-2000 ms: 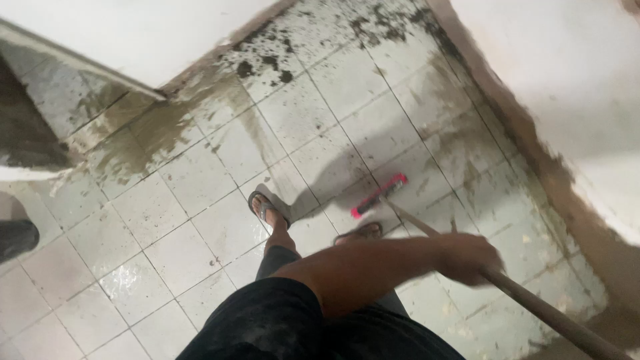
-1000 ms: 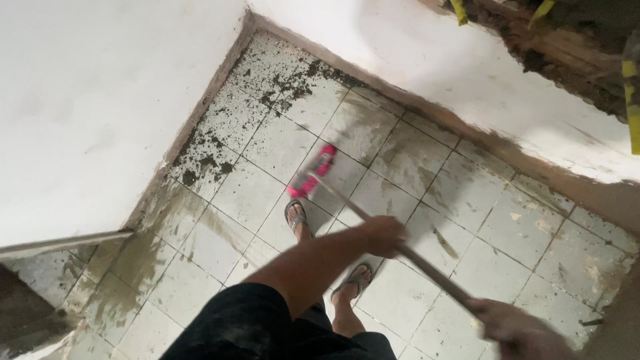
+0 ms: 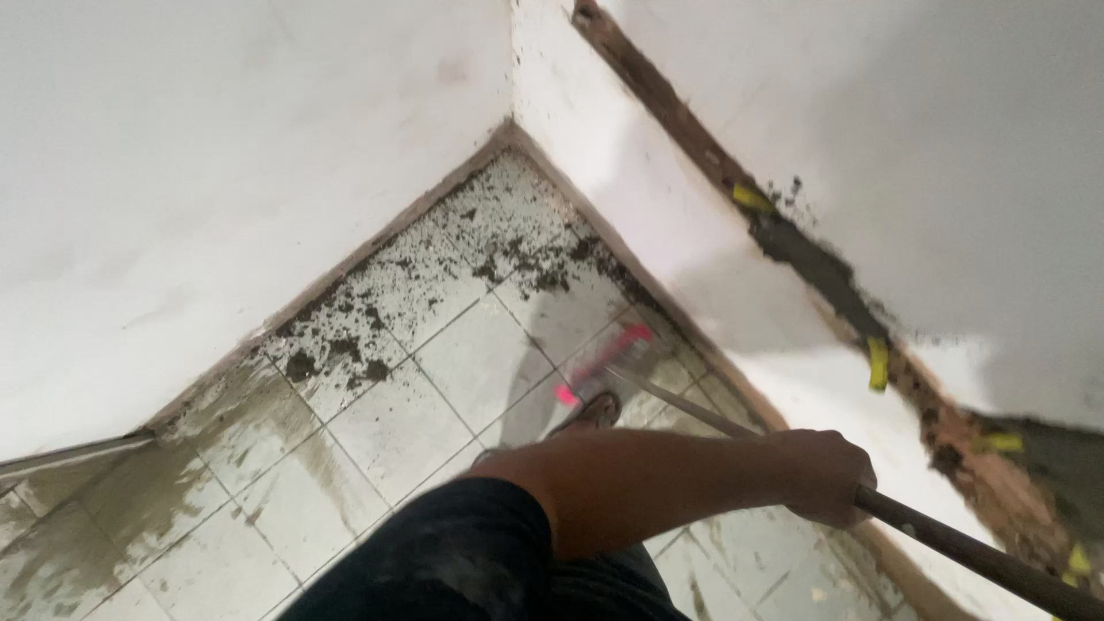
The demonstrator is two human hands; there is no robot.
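Note:
My left hand (image 3: 832,479) is closed around the long handle (image 3: 957,539) of a push broom, with my forearm reaching across from the left. The handle slants up and left to the broom head (image 3: 608,366), which has pink ends and is blurred by motion. The head rests on or just above the floor tiles, beside my sandalled foot (image 3: 595,410). Dark crumbs of debris (image 3: 517,263) lie on the tiles beyond the broom head, towards the corner. My right hand is out of view.
White walls (image 3: 216,172) meet at the corner, with a rough brown strip along their base. A chased channel (image 3: 811,259), partly filled with grey mortar and marked by yellow pieces, runs down the right wall. Muddy smears (image 3: 147,500) cover tiles at the left.
The view has swung towards the corner and right wall. My right hand, on the handle one second ago, has left the view. The broom head has moved relative to my feet.

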